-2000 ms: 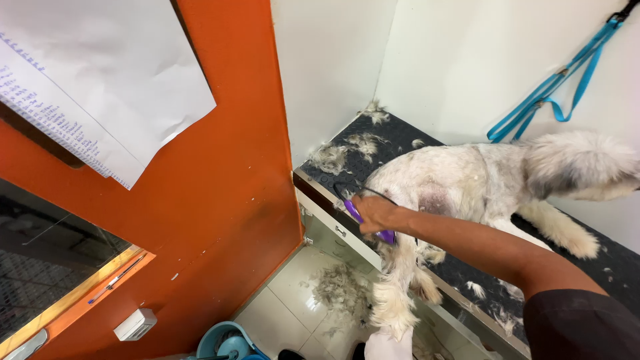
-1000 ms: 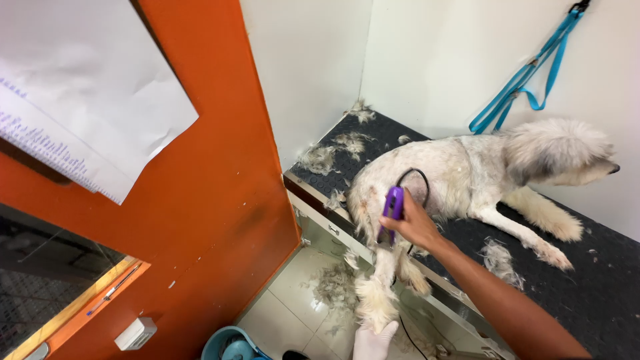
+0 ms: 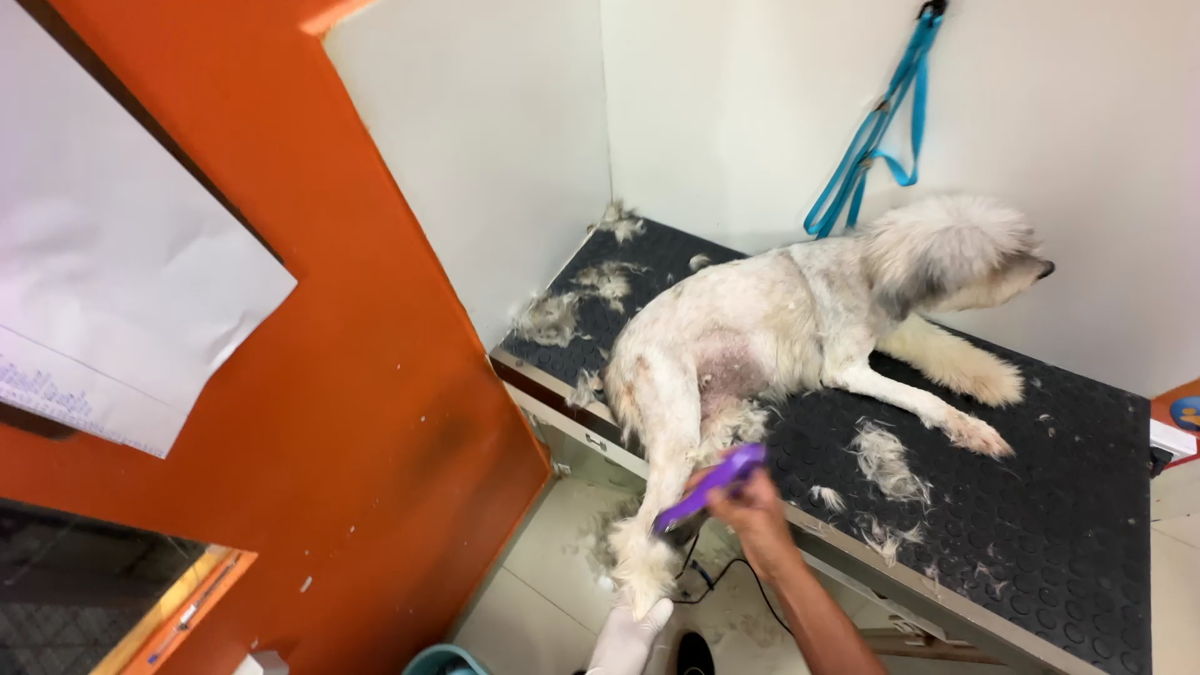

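A partly shorn white and grey dog lies on a black rubber-topped grooming table, its head to the right. My right hand grips purple electric clippers, their head at the dog's hind leg just above the fluffy paw. A black cord hangs below them. My left hand, in a white glove, is at the tip of that paw at the bottom of the view, holding it beyond the table's edge.
Clumps of cut hair lie on the table and floor. A blue leash hangs at the white wall. An orange wall with paper sheets stands at the left. A teal bucket is on the tiled floor.
My right hand has moved the clippers down the hind leg from the dog's rump to just above the paw. The dog's head has stayed turned to the right.
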